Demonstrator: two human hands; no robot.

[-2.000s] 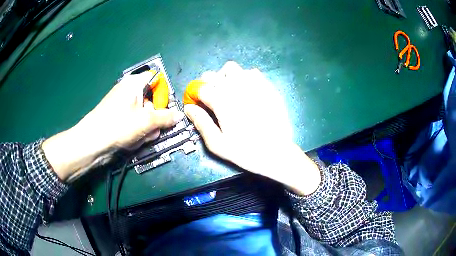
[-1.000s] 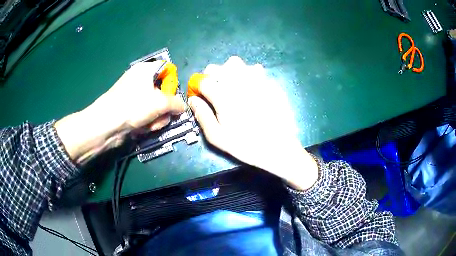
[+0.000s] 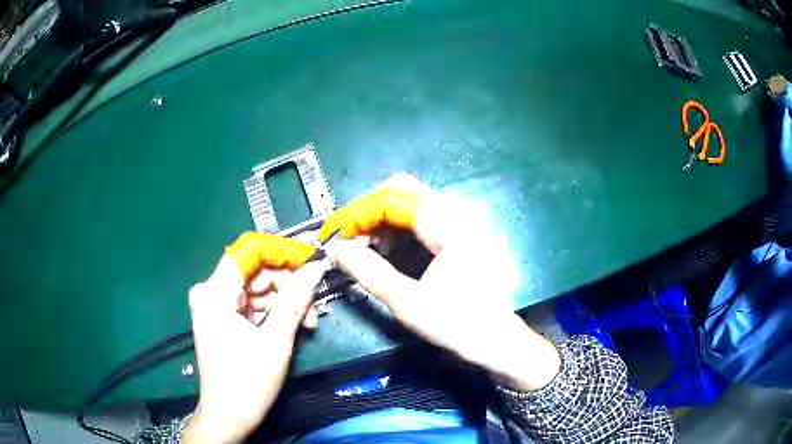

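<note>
The silver-grey cable fixture (image 3: 320, 180) lies on the green bench, its rectangular window end uncovered at the upper left. Its slotted end is mostly hidden under my hands. My left hand (image 3: 252, 316), with an orange finger cot, pinches a dark cable end (image 3: 320, 254) between thumb and forefinger above the fixture. My right hand (image 3: 434, 269), also with an orange cot, pinches the tip of that end from the right. The tip detail is too small to tell. Black cables (image 3: 143, 357) run off to the lower left.
Orange-handled scissors (image 3: 714, 143) lie at the right. A dark slotted block (image 3: 671, 52) and a small silver slotted piece (image 3: 741, 70) lie at the far right. A blue stool (image 3: 608, 316) and a person's blue clothing (image 3: 751, 316) are beyond the near right edge. Machinery stands upper left.
My left hand has moved down off the fixture's window end, uncovering it. Both hands now meet at a cable end. The view has shifted, so the bench items appear lower.
</note>
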